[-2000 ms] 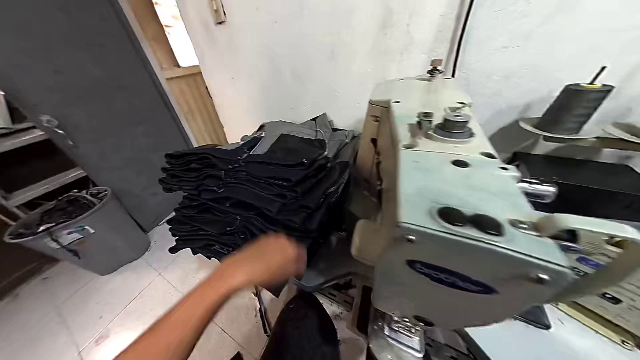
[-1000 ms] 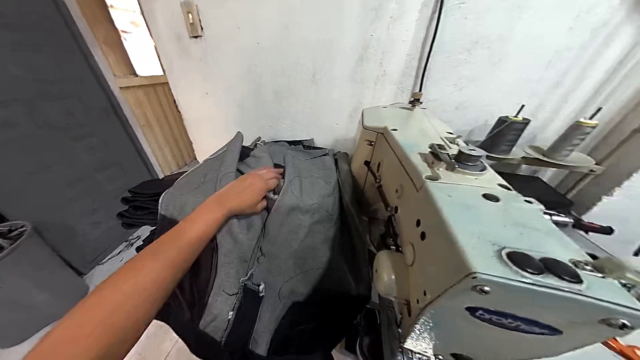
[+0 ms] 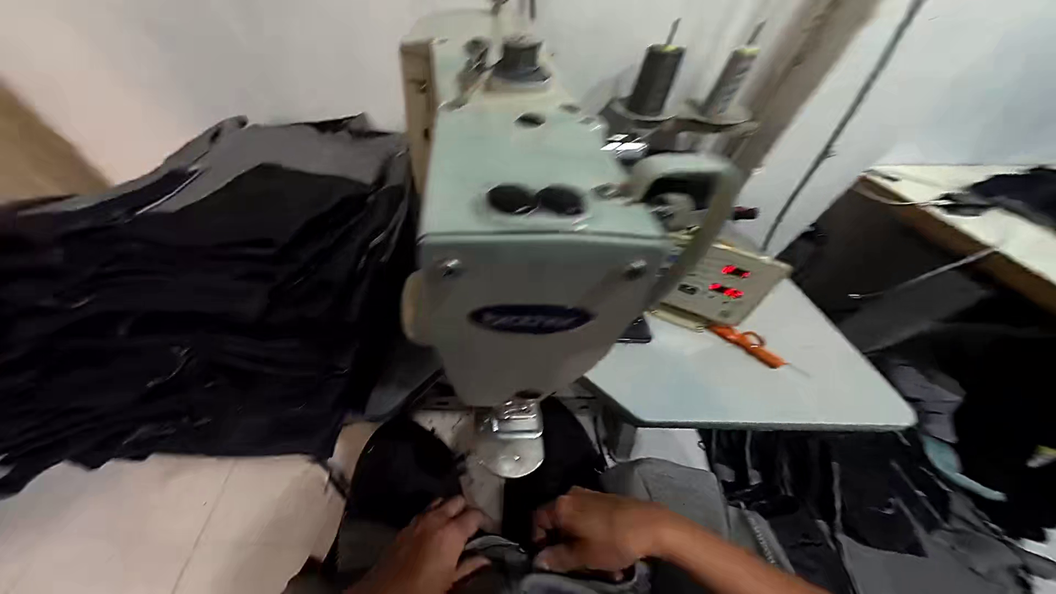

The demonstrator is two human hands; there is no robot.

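A pale green Brother industrial sewing machine (image 3: 536,280) stands in the middle, its head facing me. Below its needle area and clear guard (image 3: 511,450), my left hand (image 3: 437,540) and my right hand (image 3: 590,532) both grip a dark grey denim garment (image 3: 495,553) at the bottom edge, some distance apart. Its lower part is cut off by the frame. A tall pile of black and grey denim garments (image 3: 206,289) lies left of the machine.
Right of the machine, orange thread snips (image 3: 747,345) lie on the worktable (image 3: 767,379) by a control box (image 3: 722,285) with red digits. Thread cones (image 3: 656,81) stand behind. More denim pieces (image 3: 874,503) lie at lower right, below another table (image 3: 973,223).
My left hand has moved from the garment pile to below the machine head, and my right hand has come into view. The view has swung right.
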